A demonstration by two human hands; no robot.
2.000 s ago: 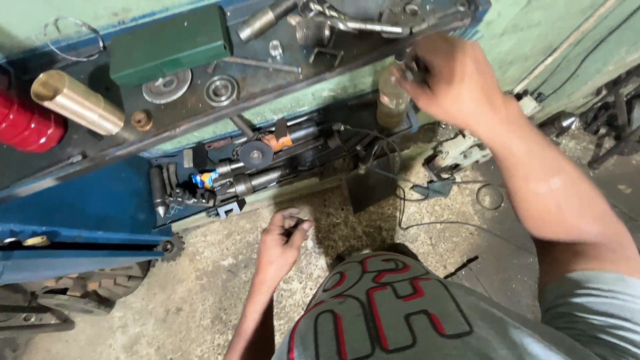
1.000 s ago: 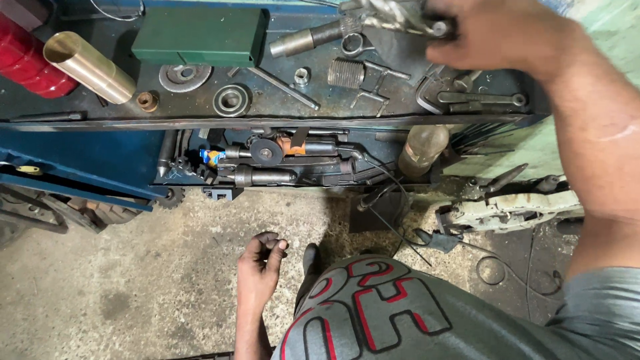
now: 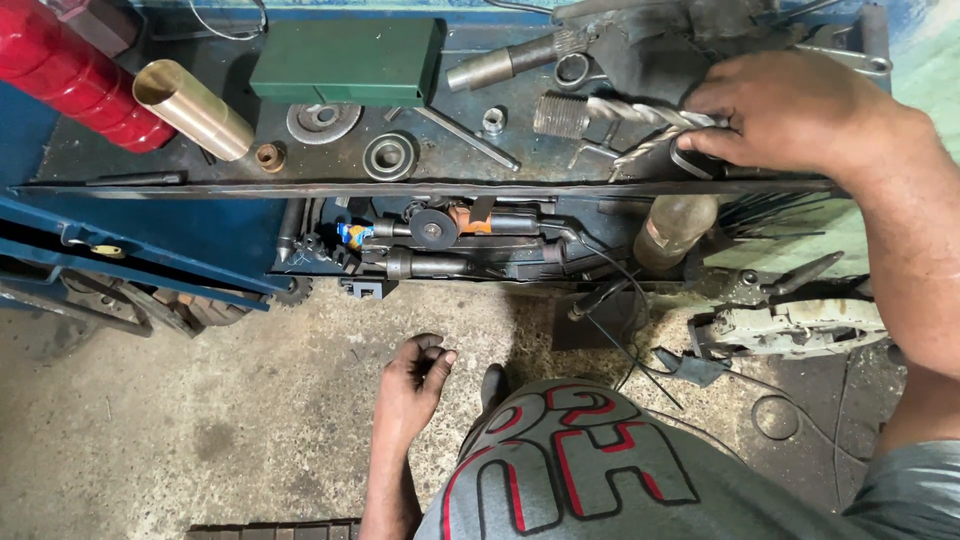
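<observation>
On the upper metal shelf at the right, my right hand (image 3: 787, 112) has its thumb and fingers on the shank ends of twist drill bits (image 3: 637, 112); a second, thinner bit (image 3: 649, 150) angles down beside it. A threaded metal piece (image 3: 561, 116), a ring spanner (image 3: 574, 70) and a splined shaft (image 3: 510, 61) lie left of them. A dark cloth (image 3: 652, 60) is behind the bits. Low in the middle, over the floor, my left hand (image 3: 416, 375) hangs with its fingers curled; nothing is seen in it, though the inside of the fingers is partly hidden.
A green metal case (image 3: 345, 60), a brass tube (image 3: 193, 111), a ball bearing (image 3: 390, 156) and a red container (image 3: 82, 79) stand on the shelf. Below are an angle grinder (image 3: 480, 220) and a cloudy bottle (image 3: 673, 229). Cables (image 3: 780, 420) loop across the floor at right.
My right hand was near the bottle two seconds ago; now it is at the drill bits on the upper shelf. My left hand stays low. The view has shifted somewhat.
</observation>
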